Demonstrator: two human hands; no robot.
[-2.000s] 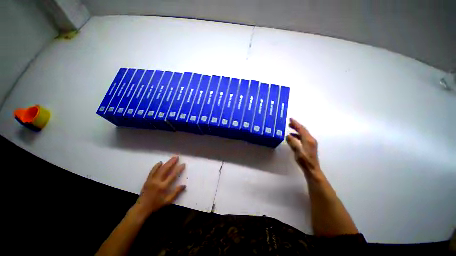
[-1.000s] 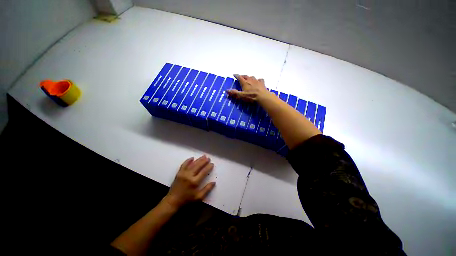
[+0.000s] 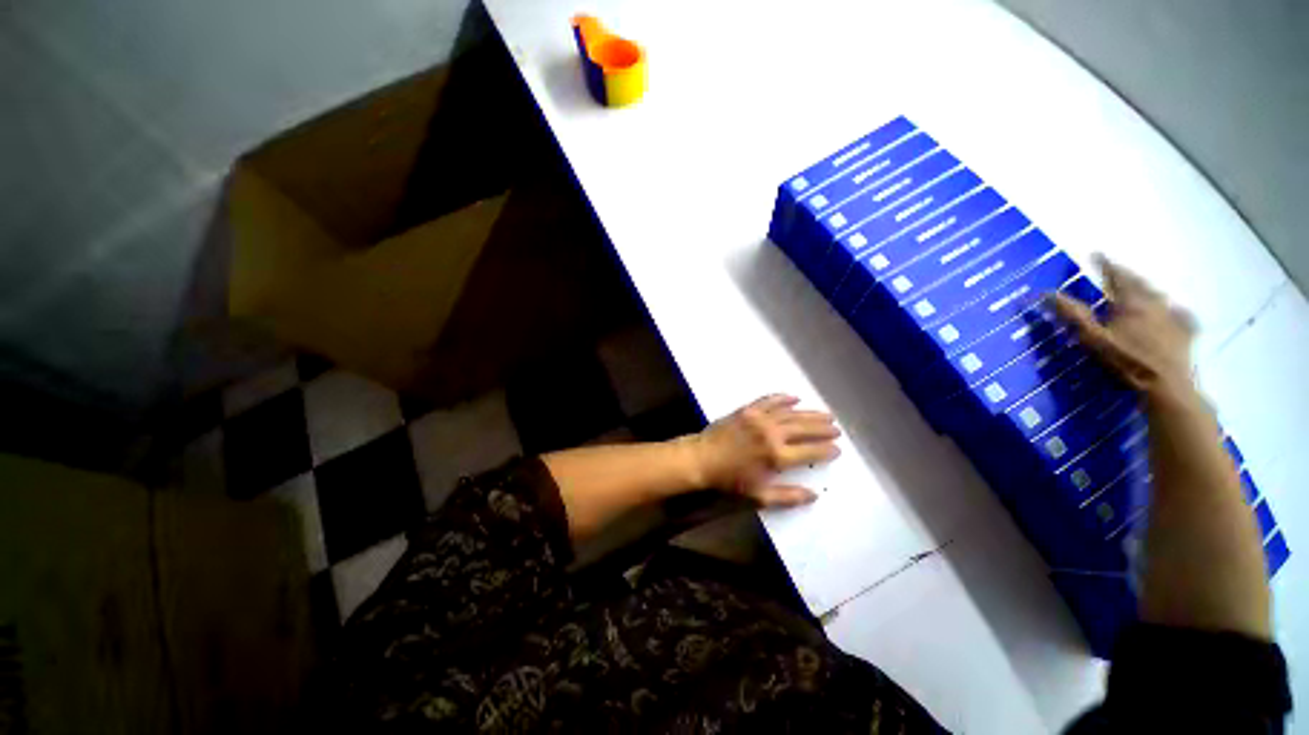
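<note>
A row of boxes [image 3: 933, 273] stands side by side on the white table, blue narrow sides up with white lettering and small square codes. My right hand [image 3: 1134, 330] is over the middle of the row, fingers apart and slightly blurred; whether it touches the boxes I cannot tell. My right forearm hides part of the row's near end. My left hand [image 3: 768, 448] rests on the table near its front edge, fingers spread, holding nothing and apart from the row.
An orange and yellow item, possibly a tape dispenser [image 3: 619, 72], stands at the table's far end. An open brown carton [image 3: 345, 287] is on the checkered floor left of the table. Another brown carton surface [image 3: 158, 603] is at the lower left. A pale wall borders the table.
The view has turned left, so cartons and floor now show. My right hand moved from beyond the row's right end onto its middle. My left hand stays on the table.
</note>
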